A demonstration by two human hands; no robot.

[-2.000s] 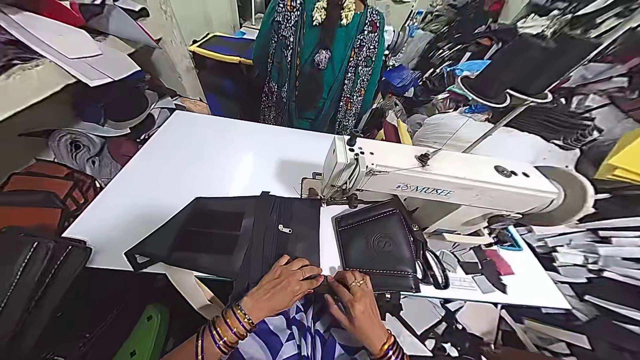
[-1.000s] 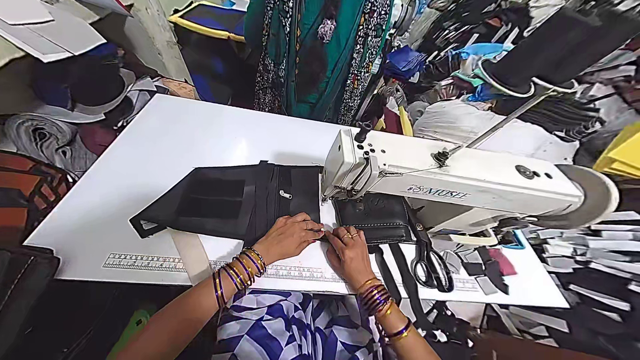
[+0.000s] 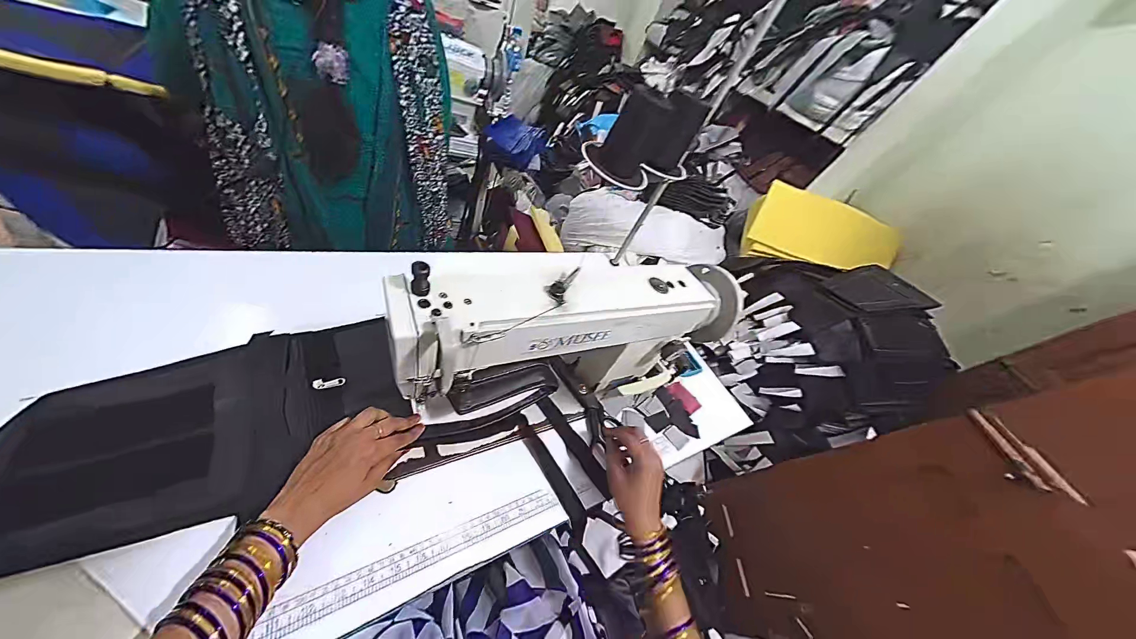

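My left hand (image 3: 351, 457) lies with its fingertips on the edge of a black fabric bag panel (image 3: 133, 435) with a zipper pull (image 3: 328, 383), just below the needle end of a white sewing machine (image 3: 568, 328). My right hand (image 3: 632, 470) is at the handles of black scissors (image 3: 587, 399), its fingers curled at the loops. The blades point up toward the machine's arm. A black stitched leather piece (image 3: 501, 388) sits under the arm, and black straps (image 3: 555, 461) run down over the table's front edge.
A printed ruler scale (image 3: 426, 555) runs along the front of the white table (image 3: 204, 288). Fabric scraps (image 3: 683, 399) lie right of the machine. Thread cones (image 3: 652, 133) stand behind it. A person in green clothing (image 3: 328, 133) is across the table. A brown surface (image 3: 887, 497) is at right.
My right hand has moved from beside my left hand, near the needle, rightward to the scissors' handles. My left hand stays by the bag panel. The view has swung right.
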